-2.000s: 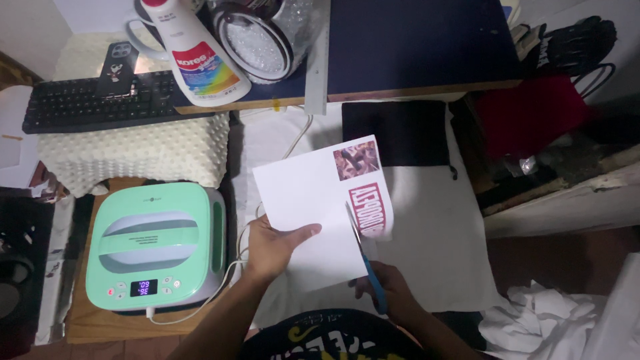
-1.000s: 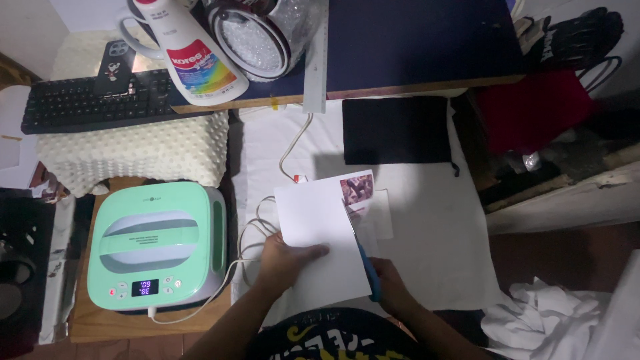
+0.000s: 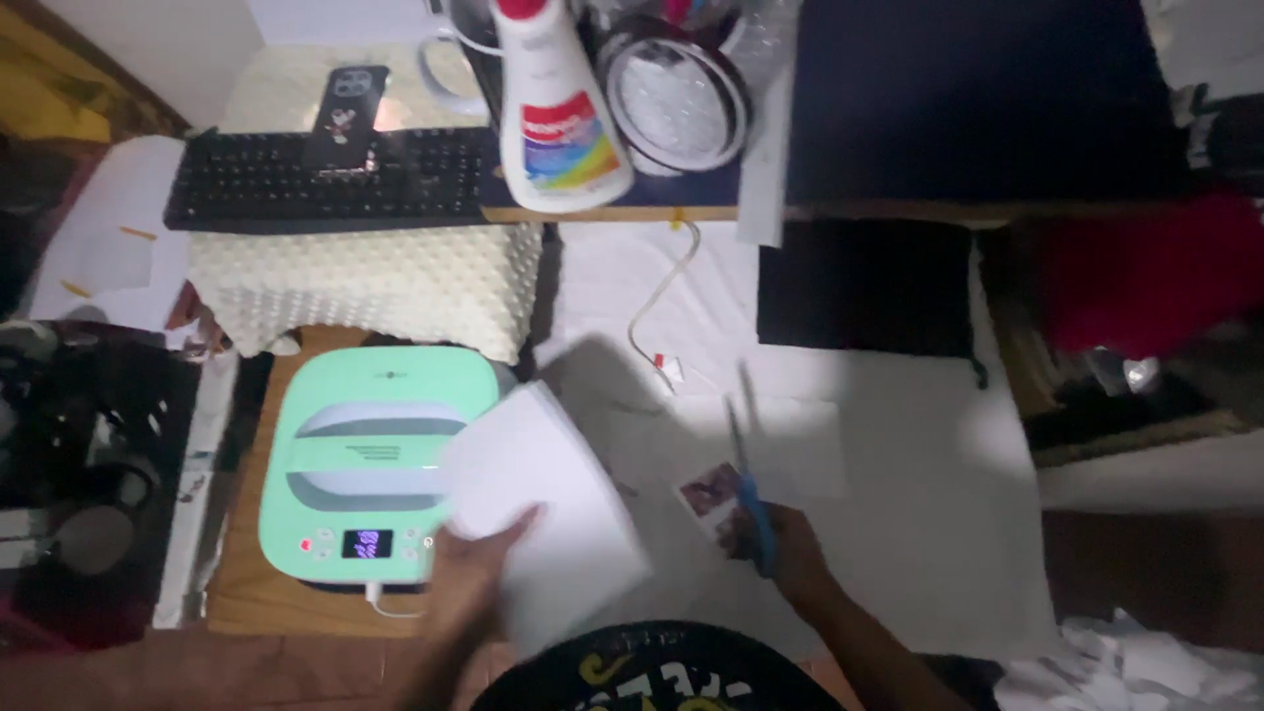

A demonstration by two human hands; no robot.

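Observation:
My left hand (image 3: 479,563) grips the lower left edge of a white sheet of paper (image 3: 553,494), its thumb on top; the sheet partly covers the green heat press. To the right, my right hand (image 3: 785,553) holds blue-handled scissors (image 3: 752,494) with the blades parted and pointing away from me. The same hand has a small printed paper piece (image 3: 709,497) by its fingers, apart from the white sheet. Motion blurs both hands. Beneath them lies a white cloth (image 3: 918,494).
The mint-green heat press (image 3: 375,464) with a lit display stands at left. Behind are a keyboard (image 3: 425,178) with a phone, a spray bottle (image 3: 563,128), a ruler (image 3: 763,168) and a black pouch (image 3: 869,286). A cord (image 3: 647,296) crosses the cloth.
The printed part, joined to the sheet in the earlier frames, is now a separate piece at my right hand. My left hand has moved left with the white sheet, away from the scissors.

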